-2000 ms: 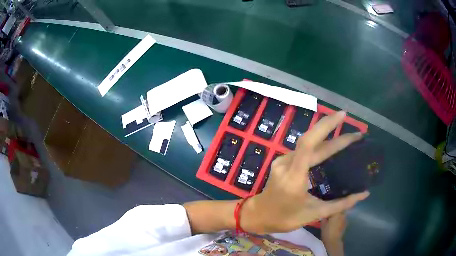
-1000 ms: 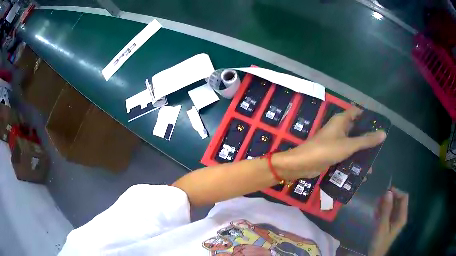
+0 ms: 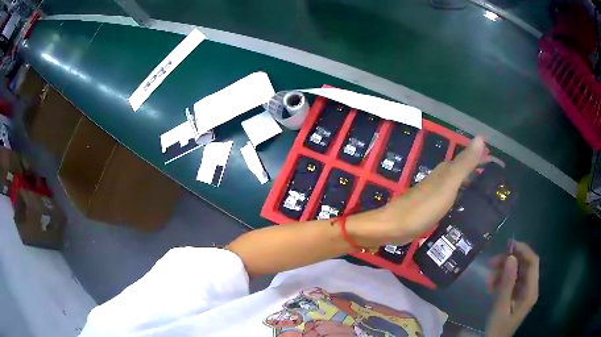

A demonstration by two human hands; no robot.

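Note:
My left hand (image 3: 438, 197), with a red cord at the wrist, holds a phone back (image 3: 468, 227) by its left edge above the right end of the red tray (image 3: 273, 201). The phone's black back faces up, with white labels at the lower end and a gold spot near the upper end. My right hand (image 3: 516, 283) is right of the phone, apart from it, fingers bent together on a thin, barely visible tool that looks like tweezers (image 3: 512, 245). Other black phone backs (image 3: 301, 187) lie in tray pockets; my left hand and forearm hide part of the tray.
A label roll (image 3: 294, 104) stands by the tray, its white strip (image 3: 369, 105) over the tray's far edge. Blank backing paper (image 3: 234, 103) and sticker remnants (image 3: 214, 164) lie left. A marked paper strip (image 3: 166, 69) lies farther left. A pink-red basket (image 3: 580, 92) is at right.
My left thumb has moved off the phone back to its edge. The phone has shifted slightly down. A white piece seen by its lower end no longer shows. My right hand has hardly moved.

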